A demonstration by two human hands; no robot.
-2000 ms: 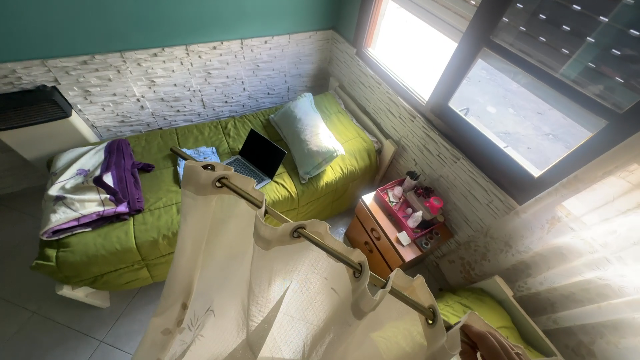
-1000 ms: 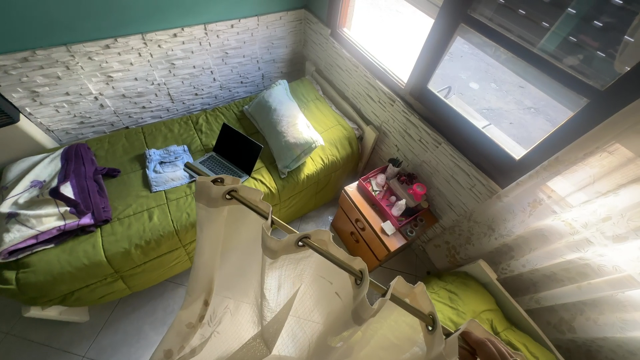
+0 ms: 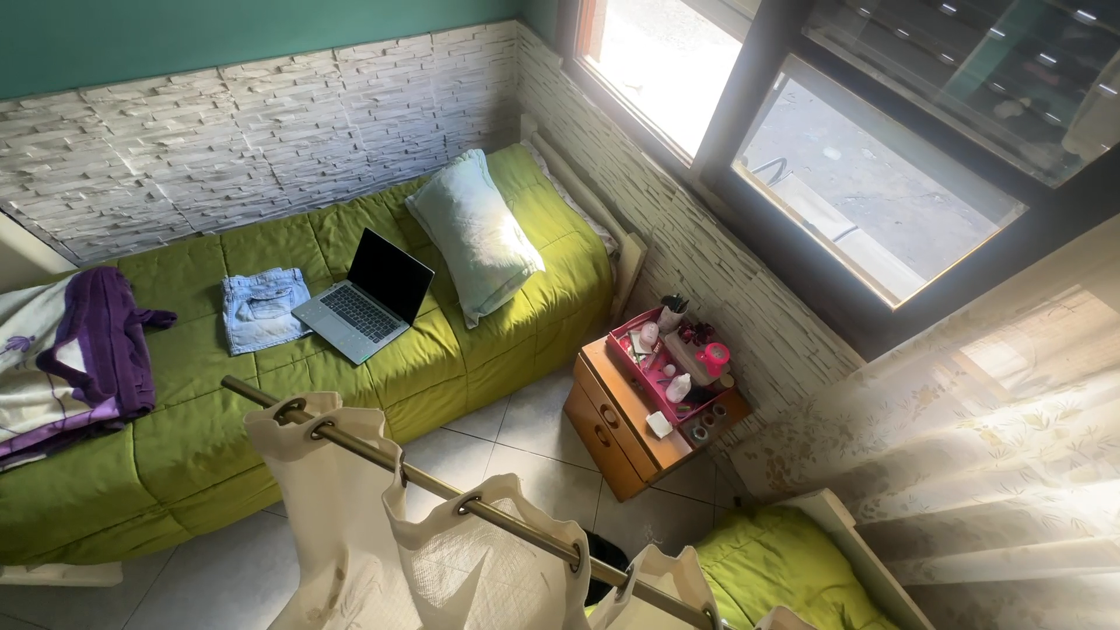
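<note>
Neither my left hand nor my right hand shows in the head view now. A brass-coloured curtain rod (image 3: 437, 488) slants from the middle left down to the bottom right. A cream grommet curtain (image 3: 477, 573) hangs from it, its fabric threaded on through metal rings and bunched in folds. The rod's near left end sticks out past the first ring, over the green bed. Its lower right end runs to the bottom edge, where more curtain cloth is cut off by the frame. What holds the rod is hidden.
A bed with a green quilt (image 3: 437, 367) bears an open laptop (image 3: 363, 302), denim shorts (image 3: 262, 308), a pillow (image 3: 477, 236) and a purple-white blanket (image 3: 96, 350). A wooden nightstand (image 3: 604, 420) holds a pink tray (image 3: 626, 350). A sheer curtain (image 3: 989, 394) hangs by the window (image 3: 875, 184).
The rod's left end now extends bare past the first ring; one second ago the curtain reached that end. Something brownish at the bottom right edge earlier is out of view.
</note>
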